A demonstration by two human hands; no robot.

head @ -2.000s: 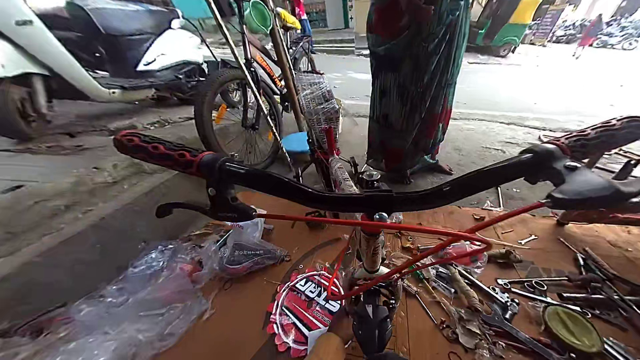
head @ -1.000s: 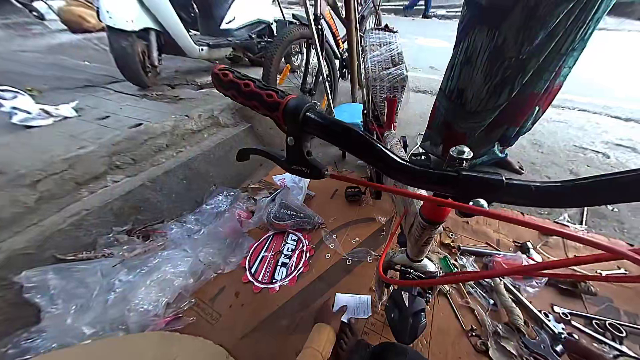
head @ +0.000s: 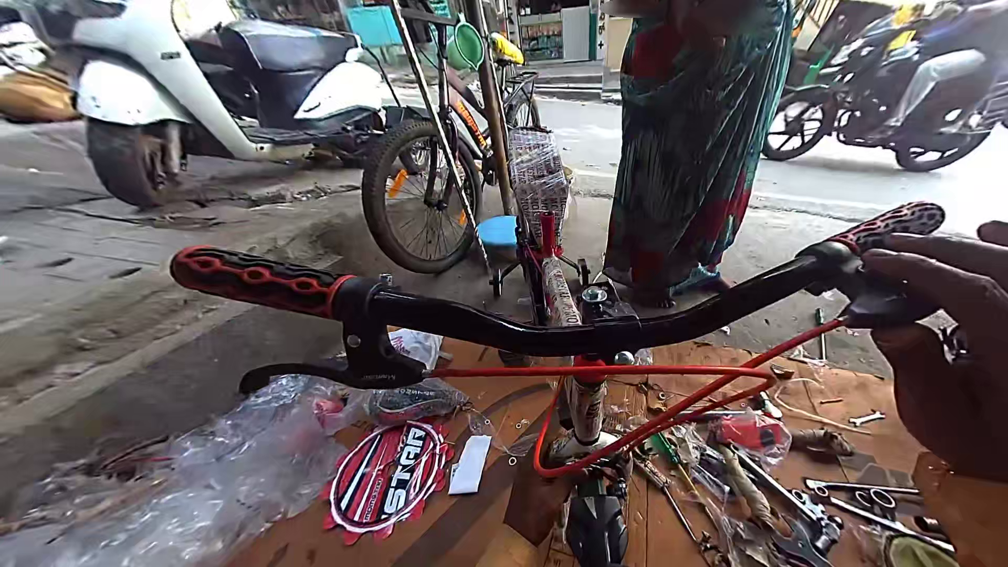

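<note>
A black bicycle handlebar (head: 504, 332) with red-and-black grips spans the view, with red brake cables (head: 654, 372) looping below it. On the right, my right hand (head: 949, 315) is around the right brake lever's mount (head: 886, 295), its thumb below and its fingers over the inner end of the grip. The left brake lever (head: 339, 374) is untouched. Low in the middle, my left hand (head: 537, 490) is beside the bicycle's head tube (head: 587, 409) and fork area; its fingertips are hidden. A white paper (head: 470, 465) lies beside a red STAR disc (head: 386, 476).
Wrenches (head: 858, 504), pliers and other tools lie on the cardboard (head: 441, 524) at right. Clear plastic wrapping (head: 197, 488) spreads at left. A person in a patterned garment (head: 685, 157) stands ahead. Behind are a parked bicycle (head: 421, 197), a white scooter (head: 228, 87) and a passing motorcycle (head: 874, 102).
My right hand has come to the right brake lever. A hand touched the white paper one second ago; the paper now lies free. The view has turned right since then, and a motorcycle has appeared.
</note>
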